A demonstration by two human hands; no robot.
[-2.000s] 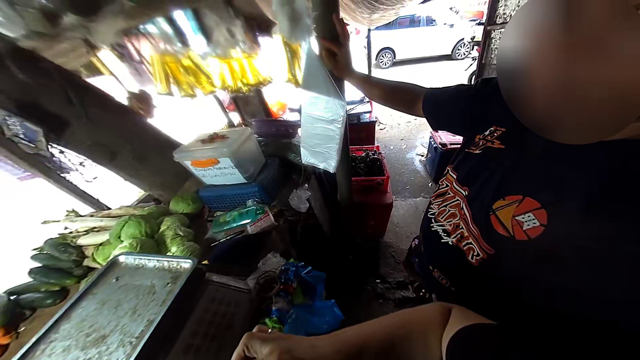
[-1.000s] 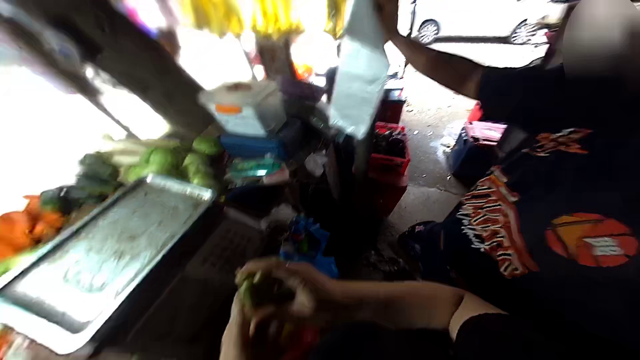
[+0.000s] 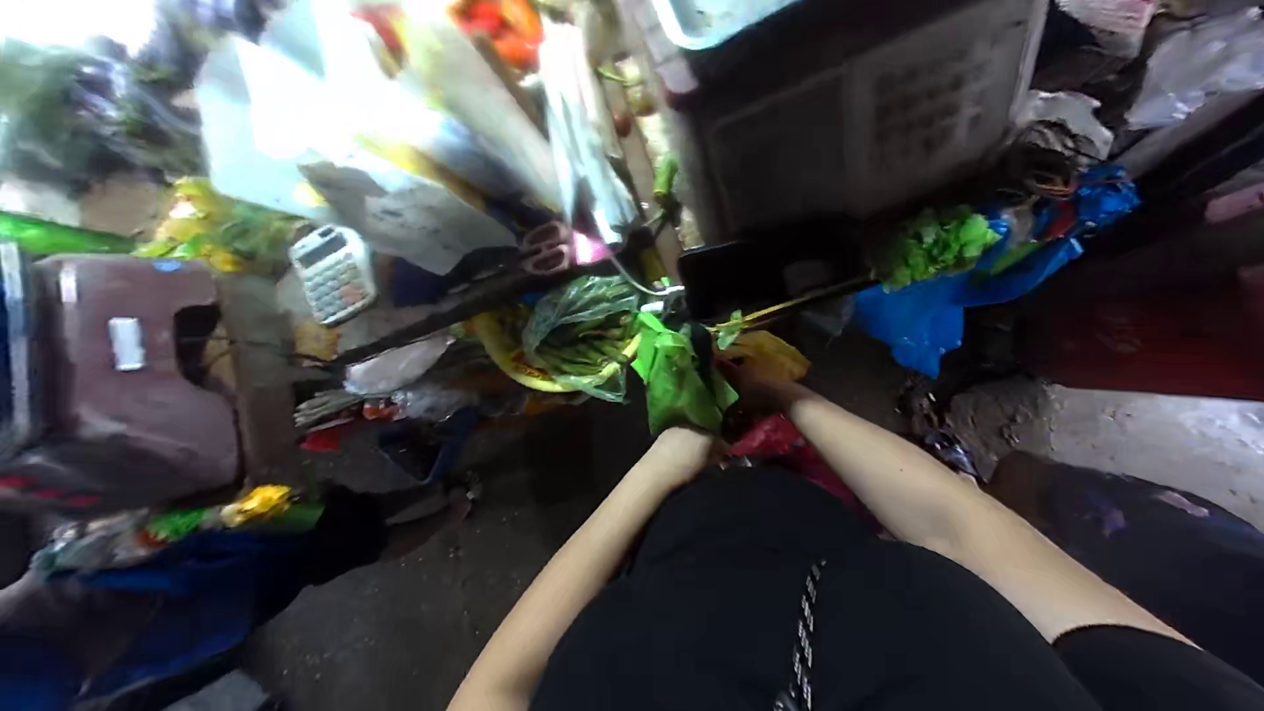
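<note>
Both forearms reach down in front of my body to a cluster of hanging plastic bags. My left hand (image 3: 689, 442) is at the lower end of a green plastic bag (image 3: 679, 380), its fingers mostly hidden behind it. My right hand (image 3: 758, 387) is beside a yellow-orange plastic bag (image 3: 773, 354), with its fingers in shadow. A red plastic bag (image 3: 768, 436) hangs just below the hands. To the left is a clear plastic bag (image 3: 583, 326) of long green vegetables. I cannot tell what either hand grips.
A calculator (image 3: 334, 275) and pink-handled scissors (image 3: 546, 247) lie left of the hands. A dark crate (image 3: 849, 118) stands beyond them, with a metal tray (image 3: 716, 15) at its edge. Blue plastic bags (image 3: 928, 316) hang at right. A brown plastic stool (image 3: 138, 365) is far left.
The view has swung down and left. A second ago my hands were together around a dark green item; now they are at the hanging bags, and that item is not visible.
</note>
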